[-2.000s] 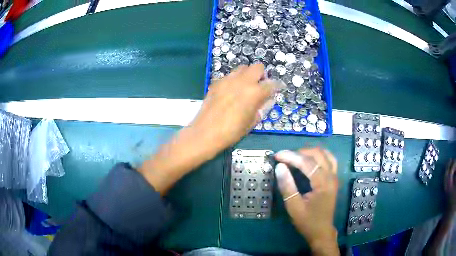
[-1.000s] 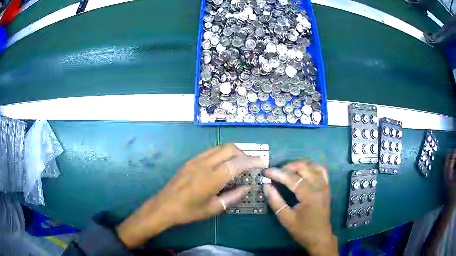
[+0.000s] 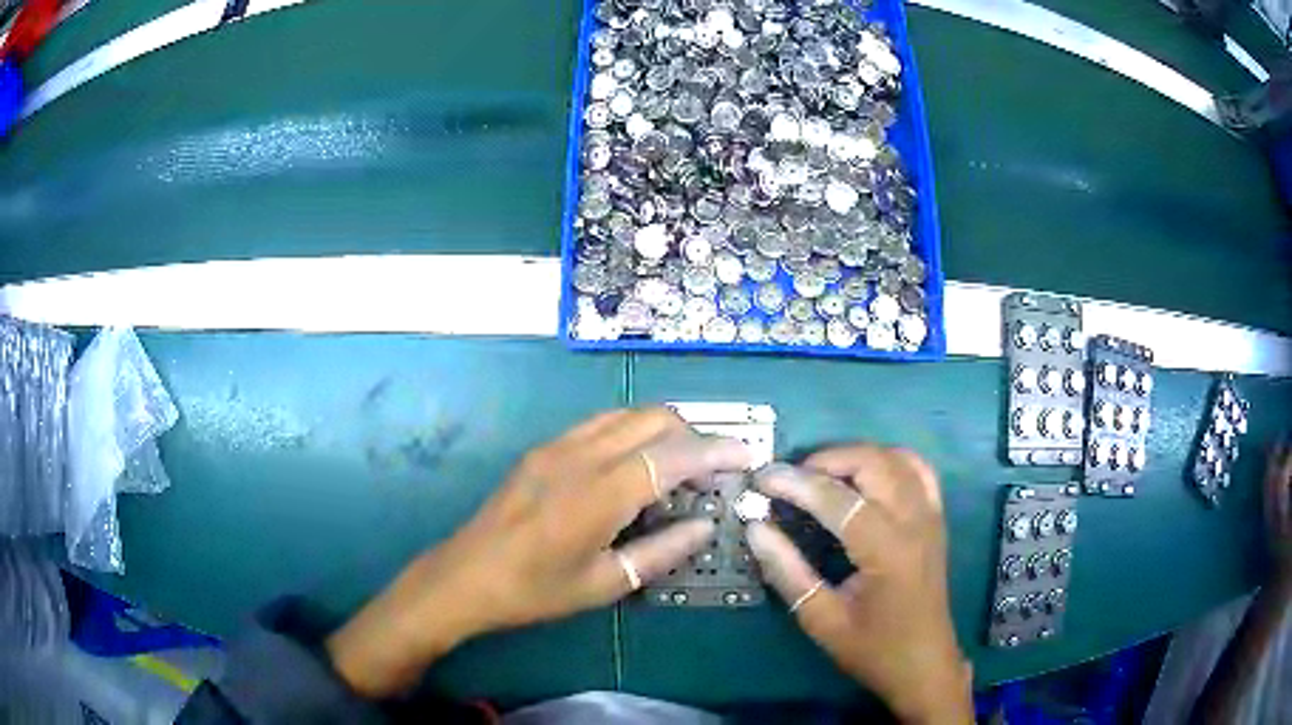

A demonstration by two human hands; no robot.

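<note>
A grey metal fixture plate (image 3: 697, 584) lies on the green bench in front of me, its middle partly hidden by both hands. My left hand (image 3: 588, 517) reaches over the plate from the left, fingers bent above its pockets; what its fingertips hold cannot be told. My right hand (image 3: 871, 560) is at the plate's right edge, thumb and forefinger on a bright round metal part (image 3: 752, 506) over the right column. A blue tray (image 3: 573, 248) full of loose silver round parts (image 3: 737, 156) stands just beyond the plate.
Several plates with silver discs in rows (image 3: 1046, 383) lie to the right, one nearer (image 3: 1033, 564). Clear plastic (image 3: 116, 425) hangs at the left edge. A white strip (image 3: 284, 295) runs across the bench. Another person's arm (image 3: 1254, 637) shows at the far right edge.
My left hand has come back from the tray to the plate. Since one second ago both hands have stayed over the plate, and a bright disc shows more clearly at my right fingertips.
</note>
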